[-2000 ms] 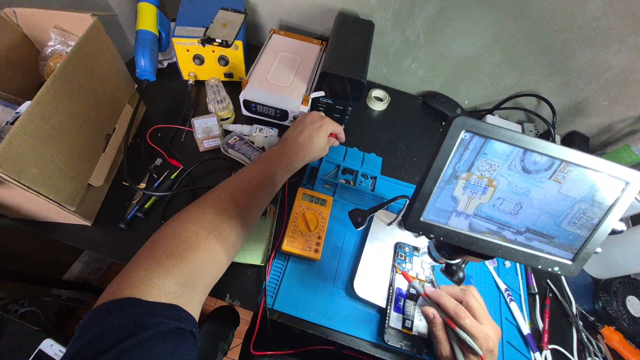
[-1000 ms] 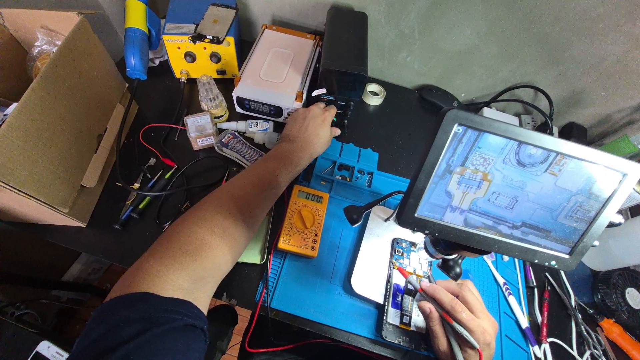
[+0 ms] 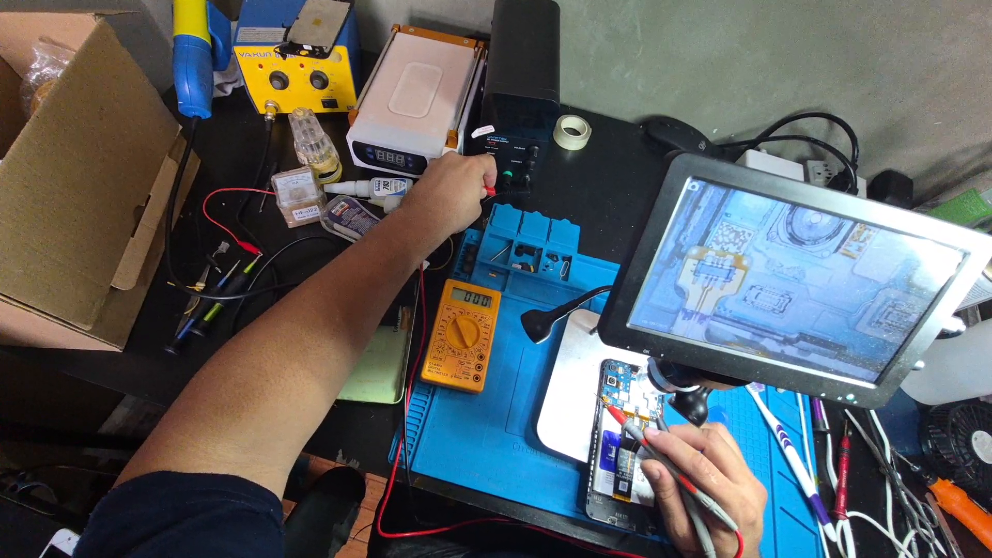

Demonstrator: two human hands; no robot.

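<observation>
My left hand (image 3: 449, 194) is stretched out to the front of a black DC power supply (image 3: 521, 85), its fingers at a red plug by the lower panel; whether they grip it is hard to see. My right hand (image 3: 709, 484) holds a probe with a red tip (image 3: 617, 413) and a second grey lead over an opened smartphone (image 3: 620, 457) with its circuit board and battery bare. The phone lies partly on the white base (image 3: 566, 387) of a digital microscope, whose screen (image 3: 798, 271) displays a magnified flex connector. An orange multimeter (image 3: 463, 335) lies left of the base.
A blue repair mat (image 3: 496, 442) lies under the phone. At the back stand a screen separator (image 3: 415, 93), a yellow and blue soldering station (image 3: 298, 77) and a roll of tape (image 3: 572, 132). At left is a cardboard box (image 3: 77, 194); at right, a screwdriver (image 3: 842, 473), cables and a small fan (image 3: 961, 446).
My left hand has shifted slightly along the power supply's front. My right hand stays over the phone with the probes.
</observation>
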